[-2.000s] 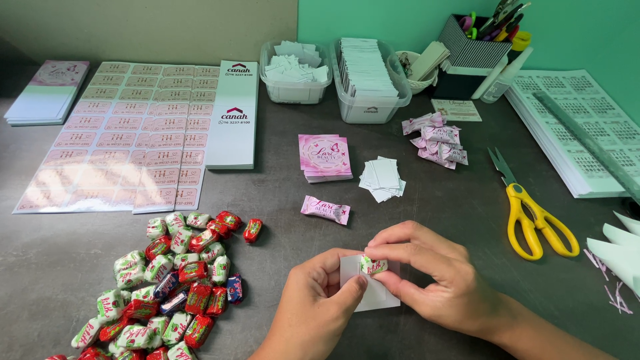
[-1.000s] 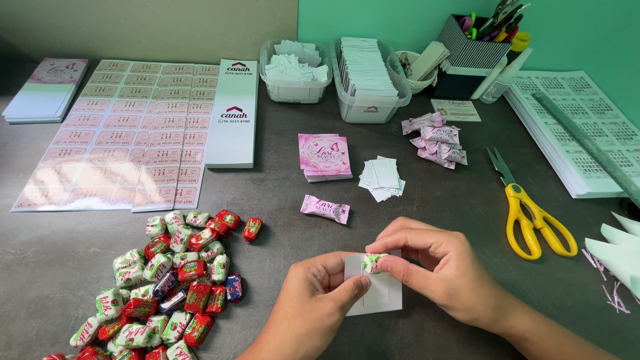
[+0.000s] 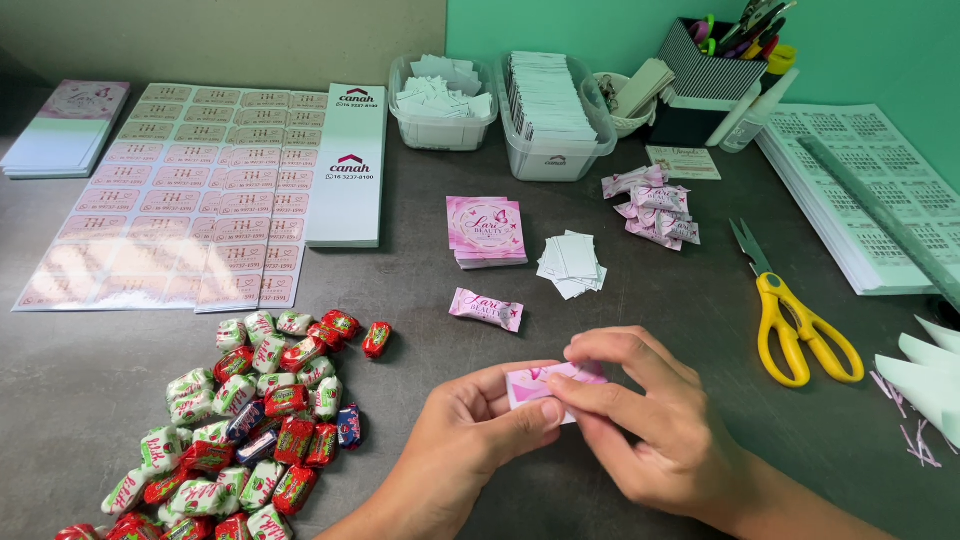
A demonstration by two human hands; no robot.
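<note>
Between both hands is a pink printed paper wrapper (image 3: 529, 386), partly folded over, with its white underside showing at the lower edge. My left hand (image 3: 480, 431) pinches its left part between thumb and fingers. My right hand (image 3: 652, 420) presses the top and right part with thumb and fingers. The candy is hidden. A pink wrapped candy (image 3: 486, 310) lies just beyond the hands. Behind it are a stack of pink square wrappers (image 3: 487, 229) and a small pile of white paper pieces (image 3: 571, 262). Wrapped candies (image 3: 289, 439) in red, white-green and blue lie loose at the left.
Yellow-handled scissors (image 3: 799, 322) lie at the right, near paper scraps (image 3: 915, 442). Several pink candies (image 3: 660, 210) are piled behind. Two plastic tubs (image 3: 442, 131) of paper pieces, a pen holder (image 3: 694, 75), printed sheets (image 3: 169, 217) and a calendar stack (image 3: 870, 187) stand or lie around the back.
The paper lay spread with its white side up and a white-green candy on it; now it is folded over, pink side showing, and the candy is out of sight.
</note>
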